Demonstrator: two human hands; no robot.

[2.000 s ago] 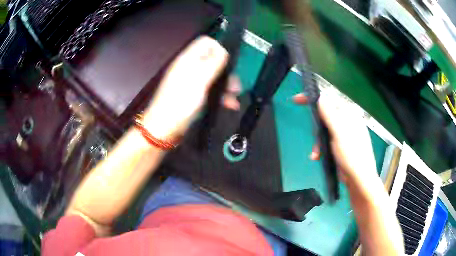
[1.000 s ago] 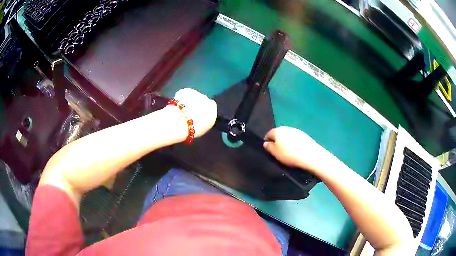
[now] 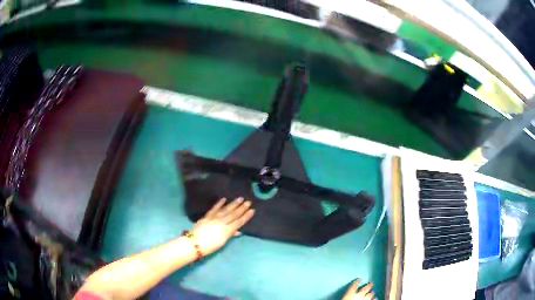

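Note:
A black base plate lies on the teal bench mat, with a pale ring near its middle. A dark, shiny round centre part sits at the ring. Black arms extend from it: one arm points up across the mat's edge, one goes left and one goes right, each with a wider end. My left hand lies flat with fingers spread on the plate's lower left part, gripping nothing. My right hand is mostly cut off by the bottom edge. Only its fingers show, apart, over the mat, touching no part.
A dark parts tray with rows of ring parts stands at left. At right, black bars lie in a row on a white sheet. Beyond it are a blue bin and a clear plastic bag. A green conveyor belt runs behind the mat.
The view has turned and shifted. Both hands have let go of the arms; my left hand now rests on the plate and my right hand has moved down to the bottom edge. The side arms now show uncovered.

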